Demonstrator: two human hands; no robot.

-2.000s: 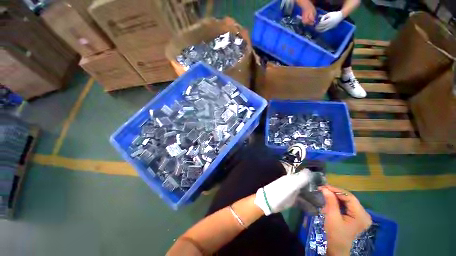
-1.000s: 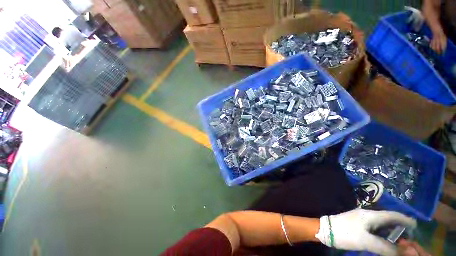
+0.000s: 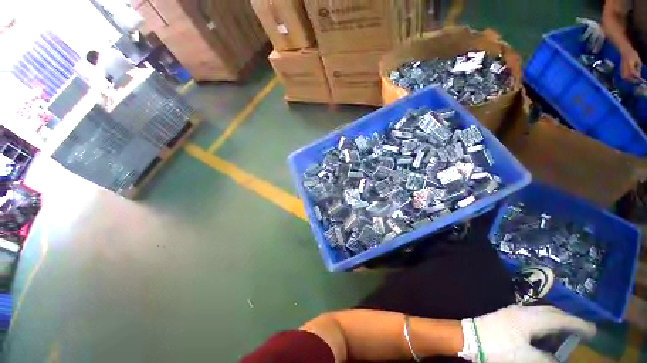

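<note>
My left hand (image 3: 528, 334), in a white knit glove with a green edge, is at the lower right. Its fingers curl around a small grey part (image 3: 566, 347), cut off by the bottom edge. My right hand is not in view. A large blue tub (image 3: 418, 234) heaped with grey parts stands ahead of my arm. A smaller blue tub (image 3: 623, 244), partly filled with grey parts, is at the right, beyond my shoe.
A round cardboard box (image 3: 394, 84) of grey parts stands behind the large tub. Another person's hands (image 3: 630, 67) are at a tilted blue tub (image 3: 582, 92) on a cardboard box. Closed cartons (image 3: 355, 28) are stacked behind. A grey stack on a pallet (image 3: 117, 145) is at left.
Since two seconds ago the view has swung left, and my right hand has left the picture. My left hand remains around a grey part, now at the lower right.
</note>
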